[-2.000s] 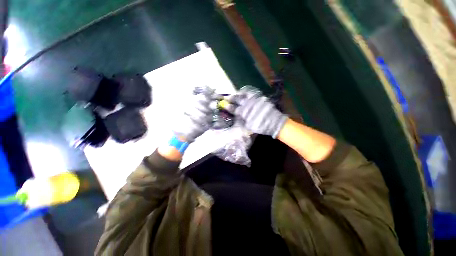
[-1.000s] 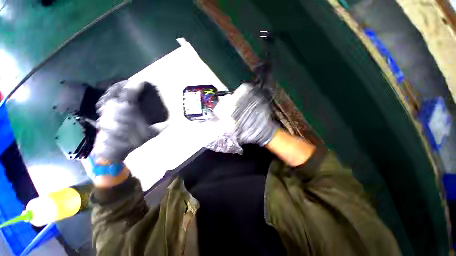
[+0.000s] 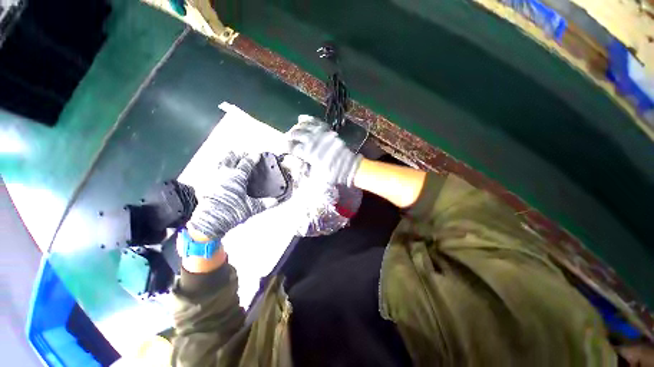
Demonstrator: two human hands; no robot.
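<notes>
My gloved left hand (image 3: 228,198) holds a black cover plate (image 3: 269,176) over the white sheet (image 3: 258,247). My gloved right hand (image 3: 324,152) is curled close to the plate's right edge, around the cable side of the corded unit, whose open housing is hidden by the plate and the glove. The black power cable (image 3: 335,104) is bundled beyond my right hand, over the brown rail. A crumpled clear plastic bag (image 3: 324,209) with a red patch lies just below my right hand. More cover plates (image 3: 149,223) lie in a loose group left of my left hand.
A blue crate (image 3: 51,315) stands at the lower left bench edge. A pale, overexposed shape beside it may be the glue bottle. A black bin (image 3: 56,54) is at the upper left. The brown rail (image 3: 409,143) separates the bench from the green belt (image 3: 459,107).
My left hand has moved from the plate group towards my right hand with a plate, covering the open housing seen before. The view has turned, bringing the black bin into the picture.
</notes>
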